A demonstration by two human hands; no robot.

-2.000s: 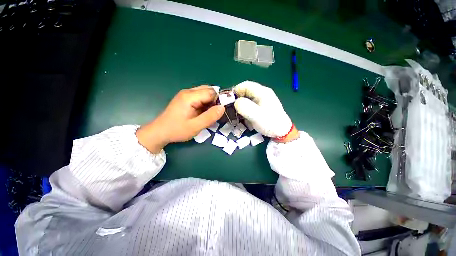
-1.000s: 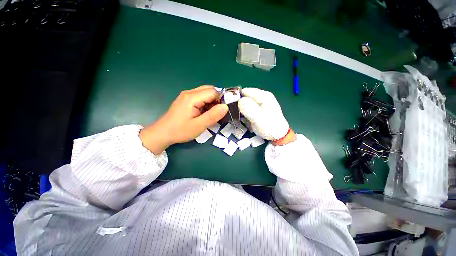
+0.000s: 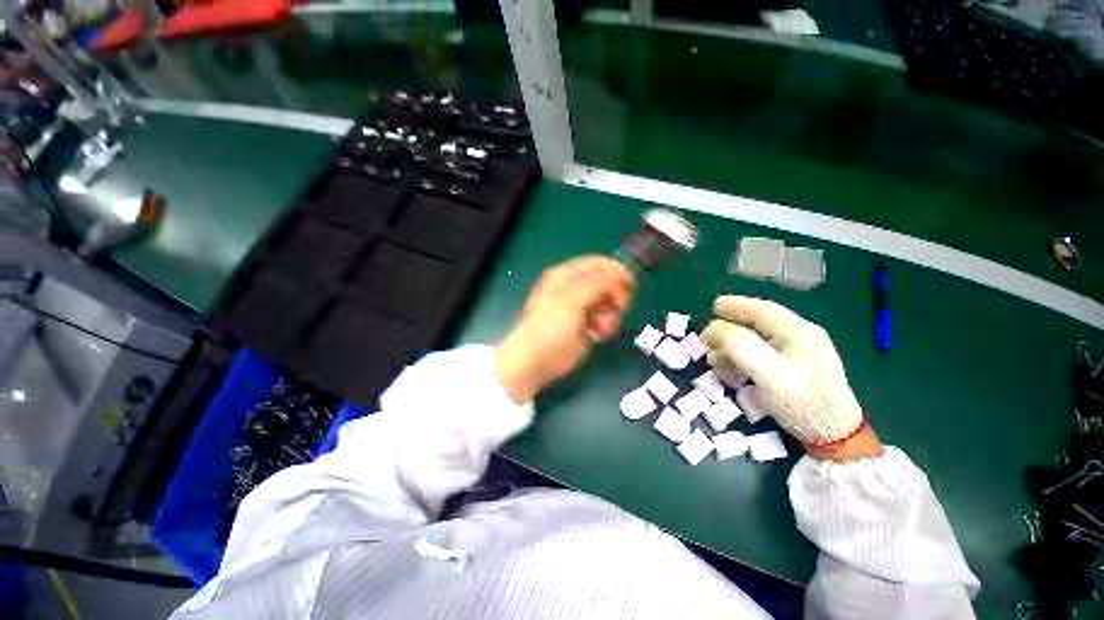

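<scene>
My bare left hand (image 3: 569,317) is blurred and holds a round unit (image 3: 670,228) with a black binder clip (image 3: 648,247) on it, above the green mat between the black tray and the pale stacks. My gloved right hand (image 3: 781,369) is low over the mat at the right edge of the pile of white pads (image 3: 691,406). Its thumb and fingers are close together; whether anything is between the fingertips cannot be told.
A black tray (image 3: 321,317) holds clipped units in its far rows. A blue bin (image 3: 200,506) of clips is below it. Two pale square stacks (image 3: 762,257) and a blue pen (image 3: 883,311) lie near the white rail (image 3: 993,287). Black clips (image 3: 1070,523) heap at right. A white upright (image 3: 540,91) stands behind.
The view has swung left, bringing the tray and bin into sight. The hands have parted; my left hand has carried the clipped unit away to the left, and my right hand has released it.
</scene>
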